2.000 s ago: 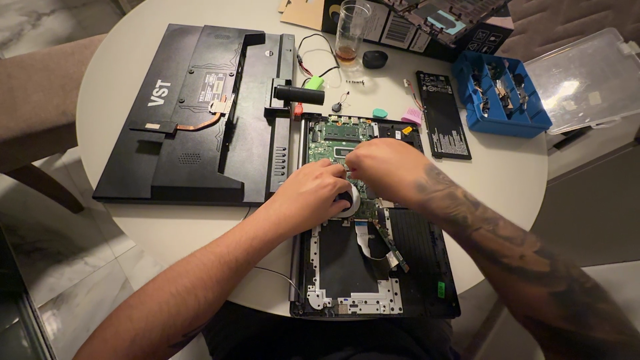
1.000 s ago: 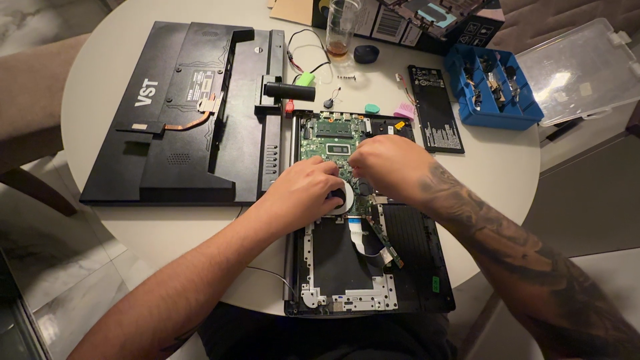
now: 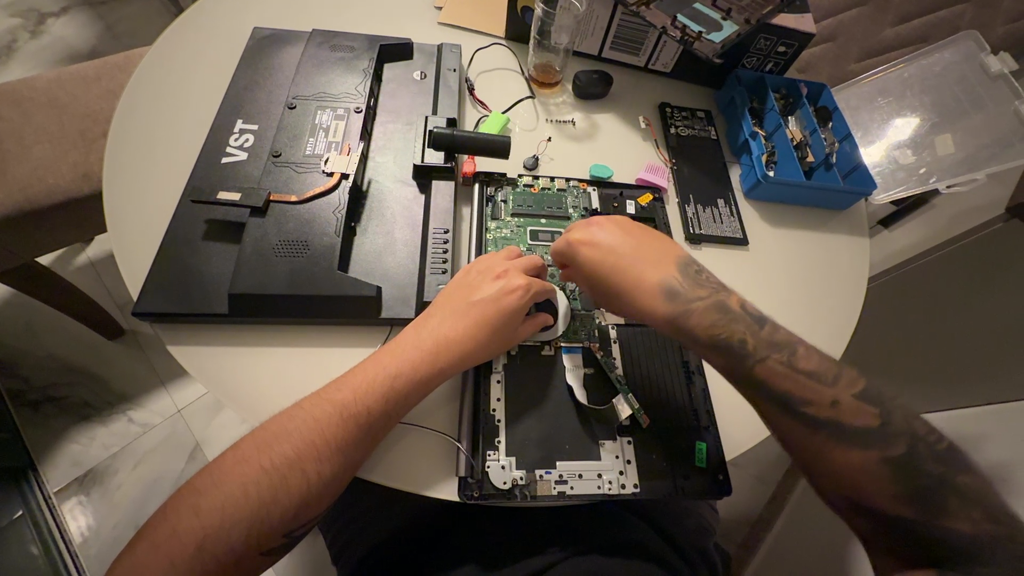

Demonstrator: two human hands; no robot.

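An opened laptop base (image 3: 672, 416) lies in front of me, its green motherboard (image 3: 532, 204) exposed at the far end. My left hand (image 3: 504, 300) rests over the left part of the board, its fingers around a white-rimmed round part with a dark centre (image 3: 562, 316). Just right of it, my right hand (image 3: 612, 260) is curled low over the board, fingertips together; whether it holds something is hidden. A white ribbon cable (image 3: 574, 376) and a narrow green circuit board (image 3: 624, 388) hang below the motherboard. The processor chip (image 3: 545, 235) shows between the hands.
To the left lies a black monitor (image 3: 264, 264) with a copper heat pipe assembly (image 3: 308, 192) on its back. Beyond the laptop are a laptop battery (image 3: 704, 172), blue compartment box (image 3: 808, 188), glass (image 3: 550, 48), dark case (image 3: 592, 84), coin cell with leads (image 3: 531, 162), screws (image 3: 561, 122) and pink comb-like piece (image 3: 653, 176).
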